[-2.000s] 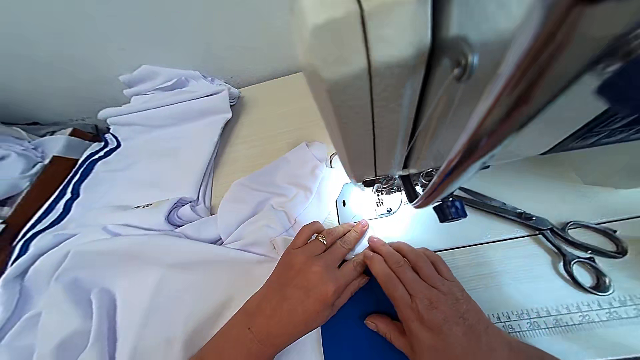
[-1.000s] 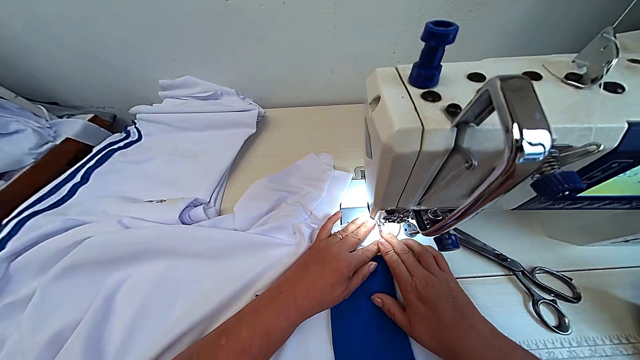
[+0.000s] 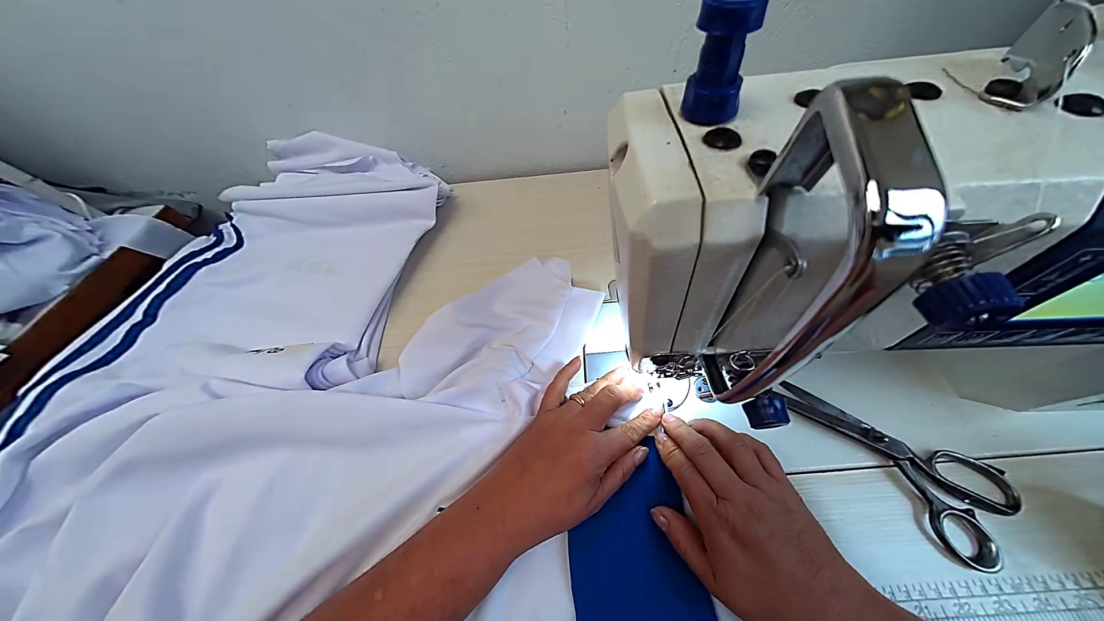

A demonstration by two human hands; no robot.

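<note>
My left hand (image 3: pixel 573 457), with a ring on one finger, lies flat with spread fingers on white fabric (image 3: pixel 285 483) just in front of the needle area of a sewing machine (image 3: pixel 660 233). Beside it my right hand (image 3: pixel 750 509) presses on the cloth, its fingertips meeting those of the left under the lit machine head. A blue fabric panel (image 3: pixel 634 552) runs between both hands toward the front edge of the view. Neither hand grips anything; the needle itself is hard to make out. The white garment spreads far to the left, with dark blue stripes (image 3: pixel 138 332) along its edge.
Metal scissors (image 3: pixel 906 457) lie right of the machine head, handles toward the right. A ruler scale (image 3: pixel 1009 595) shows at the lower right. Folded white cloth (image 3: pixel 336 233) lies at the back left, near a brown wooden edge (image 3: pixel 95 302) and more pale cloth (image 3: pixel 39 250). A wall stands behind.
The view has shifted, so more of the machine's top shows. Both hands stay on the fabric by the needle area; the left hand's fingers are more spread than before.
</note>
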